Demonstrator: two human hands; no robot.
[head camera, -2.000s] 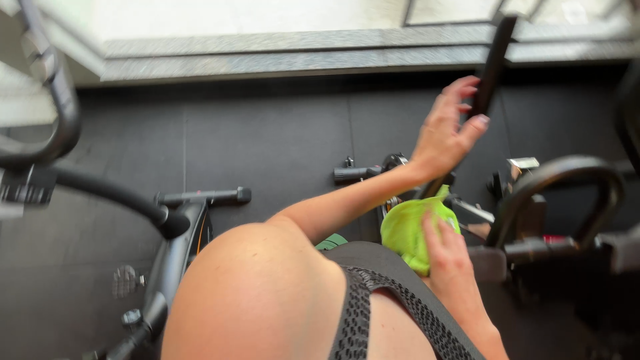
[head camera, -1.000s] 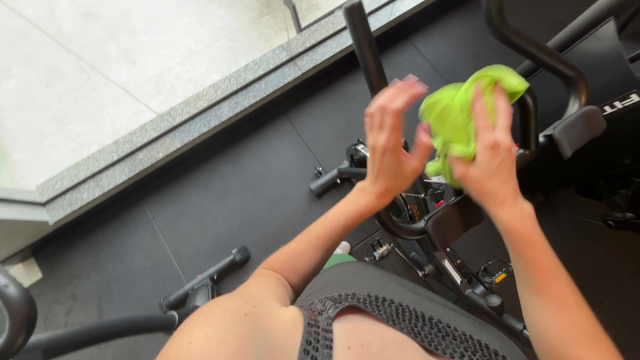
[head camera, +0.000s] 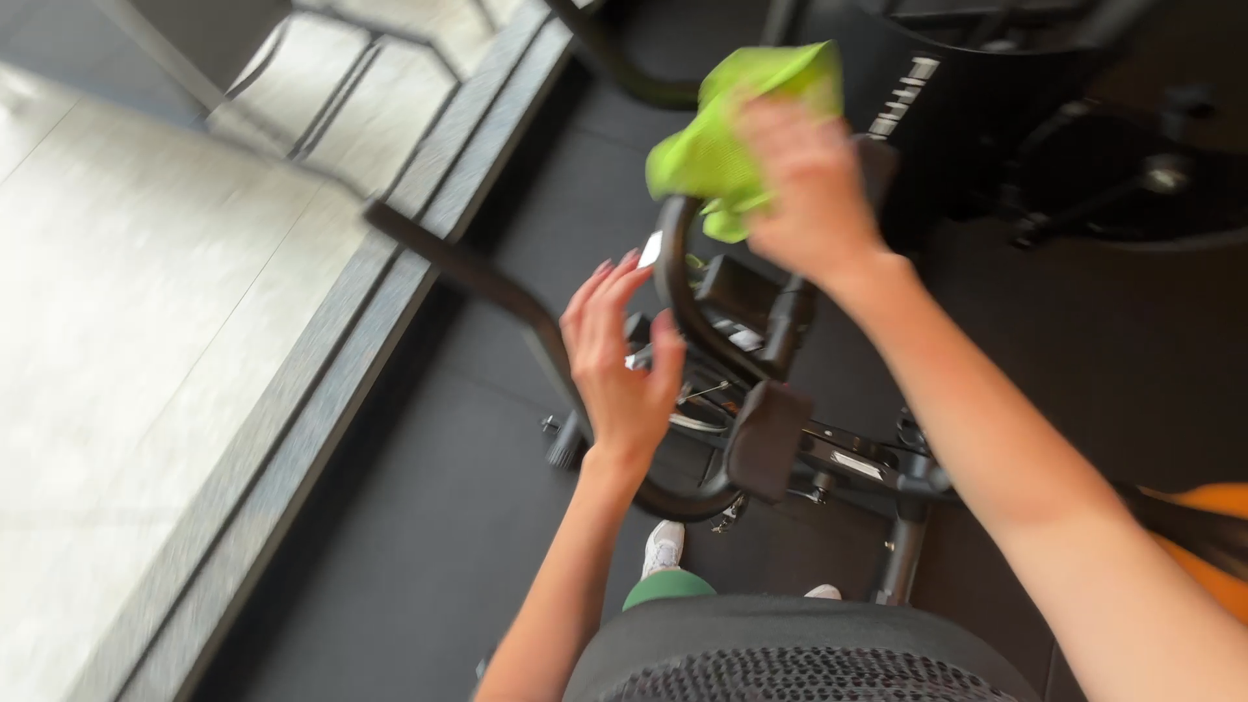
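My right hand (head camera: 804, 180) holds a bunched lime-green cloth (head camera: 712, 146) over the upper end of a curved black handlebar (head camera: 678, 278) on an exercise machine. The cloth and that hand are blurred; whether the cloth touches the bar cannot be told. Lower and to the left, my left hand (head camera: 619, 356) is raised with fingers apart and nothing in it, close to the long black lever arm (head camera: 468, 268) of the machine. A dark pad (head camera: 770, 439) sits below the handlebar.
A stone window ledge (head camera: 322, 390) runs diagonally at left, with pale paving beyond. Another machine with a black housing (head camera: 936, 117) stands at upper right. An orange object (head camera: 1209, 536) is at the right edge. My white shoe (head camera: 665, 546) is on the dark floor (head camera: 419, 546).
Two seconds ago the cloth was low, near my body; my right hand now has it farther out. My left hand has come away from the upright bar. The view has turned.
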